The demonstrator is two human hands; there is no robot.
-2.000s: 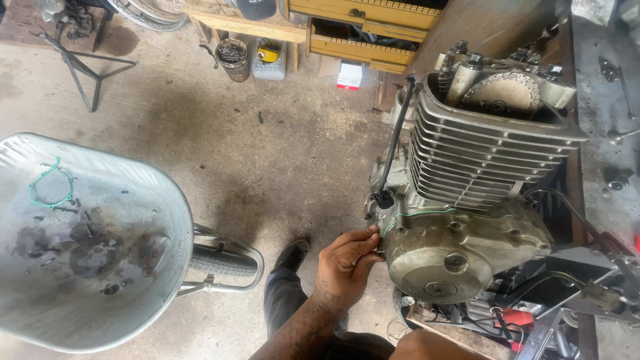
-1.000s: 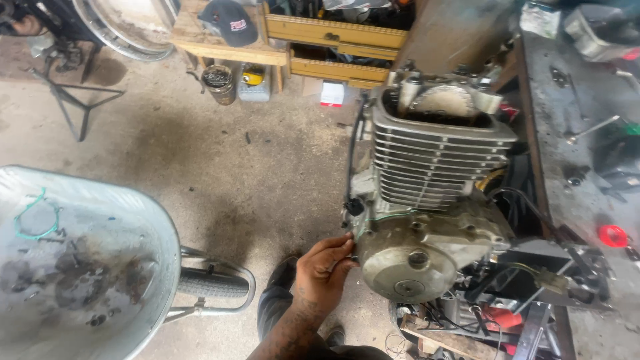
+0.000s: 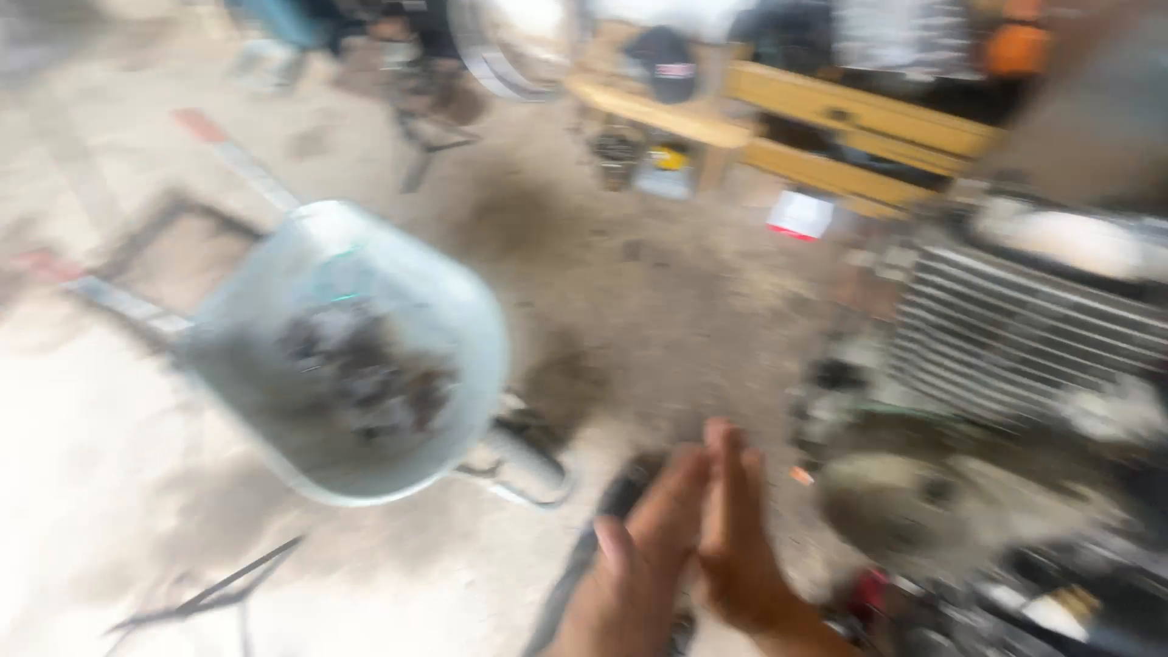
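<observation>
My left hand [image 3: 643, 538] and my right hand [image 3: 744, 547] are at the bottom centre, palms brought together with the fingers pointing up and away. Nothing shows between them, though motion blurs the view. To their right stands a motorcycle engine, with its finned cylinder [image 3: 1022, 338] above a round metal side cover [image 3: 894, 511]; neither hand touches it. On the left is a metal wheelbarrow [image 3: 484, 365] with a green gasket [image 3: 345, 274] and small dark parts in its tray.
A wooden bench [image 3: 666, 114] at the top holds a dark cap [image 3: 663, 64], beside yellow drawers [image 3: 867, 114]. Below are a can [image 3: 616, 157] of small parts and a red-and-white box [image 3: 801, 215]. A metal stand [image 3: 219, 598] is at the lower left.
The hand at the engine's side cover has come away from it, and both hands are now together in front of me. The view has swung left.
</observation>
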